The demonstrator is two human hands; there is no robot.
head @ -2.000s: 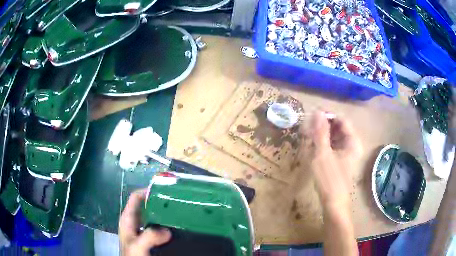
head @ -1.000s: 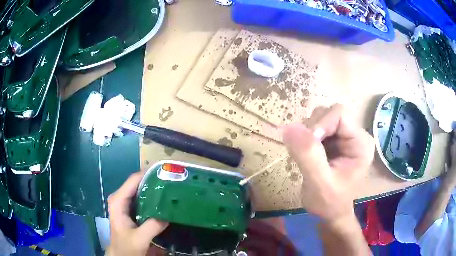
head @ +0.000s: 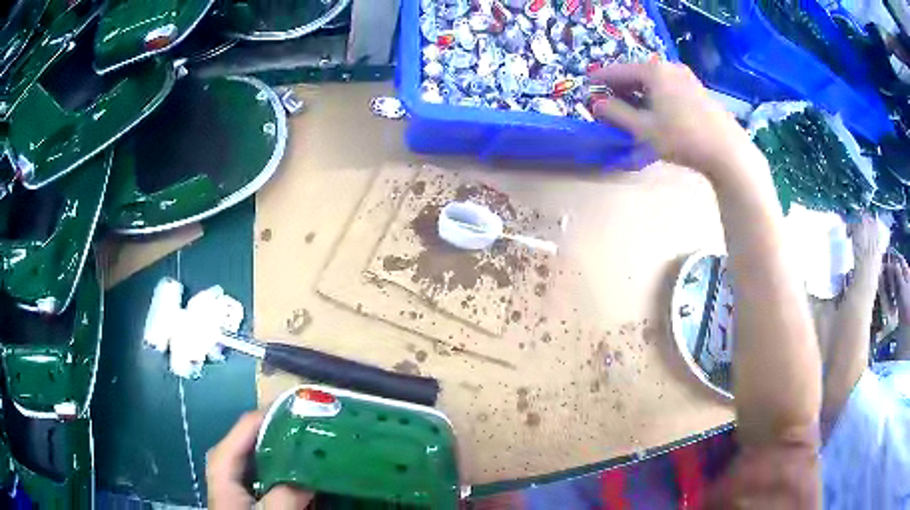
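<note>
My left hand [head: 237, 466] holds a green shell [head: 359, 453] at the bottom of the view. The shell has a pale rim, small holes along its end face and one red-orange lamp piece [head: 313, 401] at its left corner. My right hand [head: 654, 110] is over the right part of the blue parts bin [head: 519, 137], fingers bent among silver and red lamp pieces; I cannot tell if it grips one. A white glue cup [head: 469, 226] stands on stained cardboard with a pale glue stick [head: 531, 242] resting in it.
A hammer with padded head [head: 349, 371] lies behind the held shell. Stacked shells [head: 55, 349] fill the left side. Another shell [head: 695, 324] lies at right, partly behind my right forearm. A coworker's arm [head: 853, 329] is at the right edge, near white wrap [head: 820, 249].
My right hand has left the held shell and moved up to the parts bin. The glue stick has gone from my right hand into the cup. My left hand still holds the shell.
</note>
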